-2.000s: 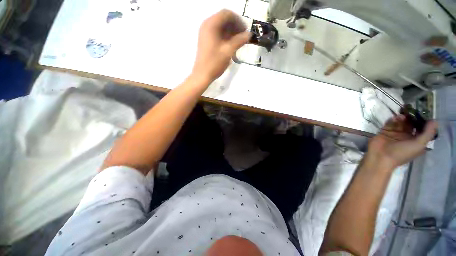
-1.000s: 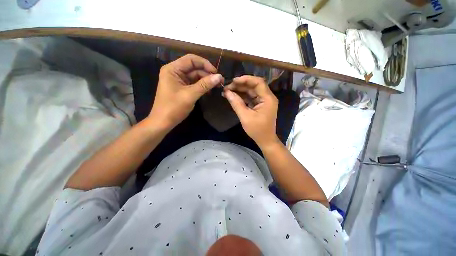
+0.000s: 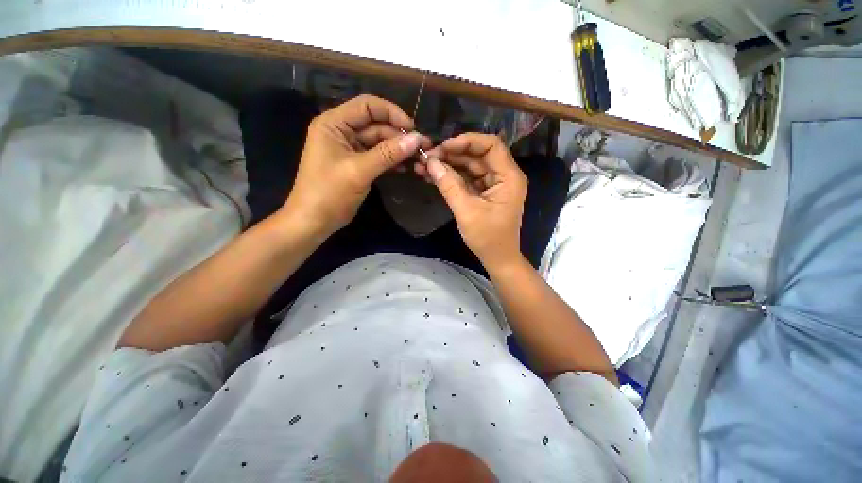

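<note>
My left hand [image 3: 354,160] and my right hand [image 3: 482,189] are close together over my lap, just below the table's front edge. Their fingertips pinch a tiny shiny metal piece [image 3: 423,155] between them; it is too small to tell what it is. A thin line like a thread [image 3: 419,99] rises from the left fingertips towards the table edge. A screwdriver [image 3: 591,71] with a yellow-and-black handle lies on the table, its shaft cut off by the top edge.
The white table [image 3: 378,28] crosses the top. At its right end lie crumpled white cloth [image 3: 704,85] and dark green looped handles [image 3: 757,118]. White fabric is piled at left [image 3: 113,226] and below the table at right [image 3: 624,245]. Blue cloth [image 3: 794,311] is at far right.
The right hand has let go of the screwdriver, which now lies on the table. Both hands have come together over the lap. Since one second ago they have barely moved; the view has shifted slightly.
</note>
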